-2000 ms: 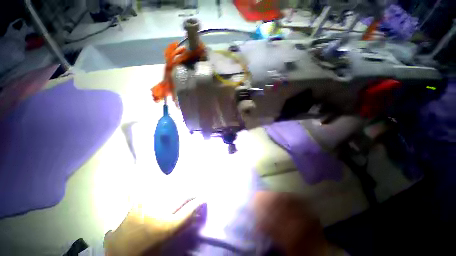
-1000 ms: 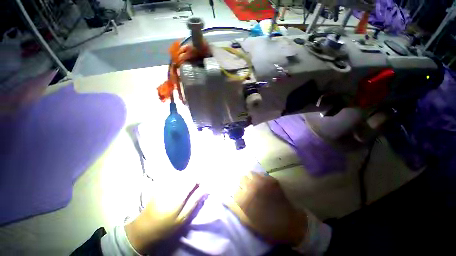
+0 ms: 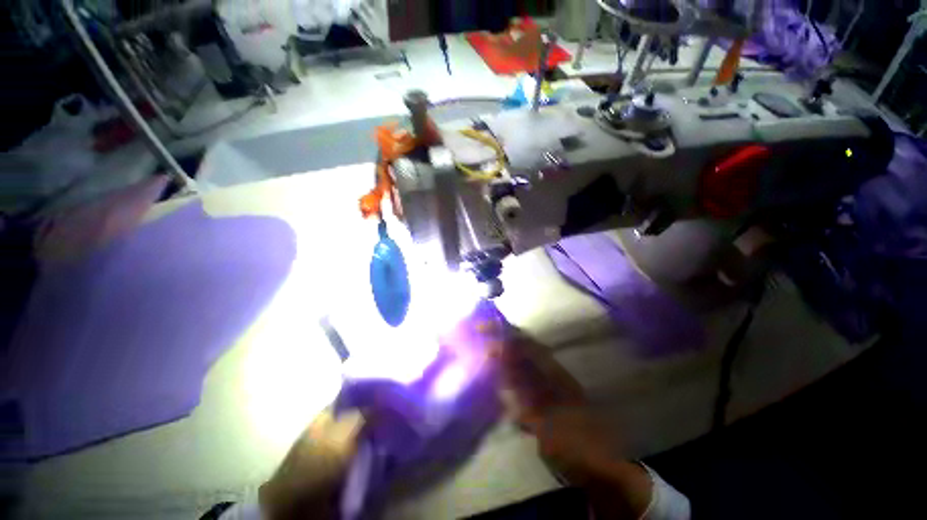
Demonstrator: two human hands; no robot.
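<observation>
A purple cloth piece [image 3: 432, 427] lies bunched between my two hands, bright under the lamp and blurred. My left hand [image 3: 315, 457] grips its left part near the bottom edge of the picture. My right hand [image 3: 539, 391] is on its right edge, just below the needle area [image 3: 488, 272]; its fingertips are blurred. The off-white sewing machine [image 3: 549, 152] spans the right. The blue lamp housing [image 3: 389, 279] hangs left of the needle area. The needle itself cannot be made out.
A large flat purple panel [image 3: 152, 315] lies at the left. Another purple piece [image 3: 635, 295] lies under the machine arm. An orange strip [image 3: 378, 193] is tied at the machine head. A purple heap [image 3: 889, 223] is at the far right.
The cloth, flat and pale under my hands before, is now lifted and bunched. My left hand has moved down; my right hand has shifted slightly. The camera view has shifted.
</observation>
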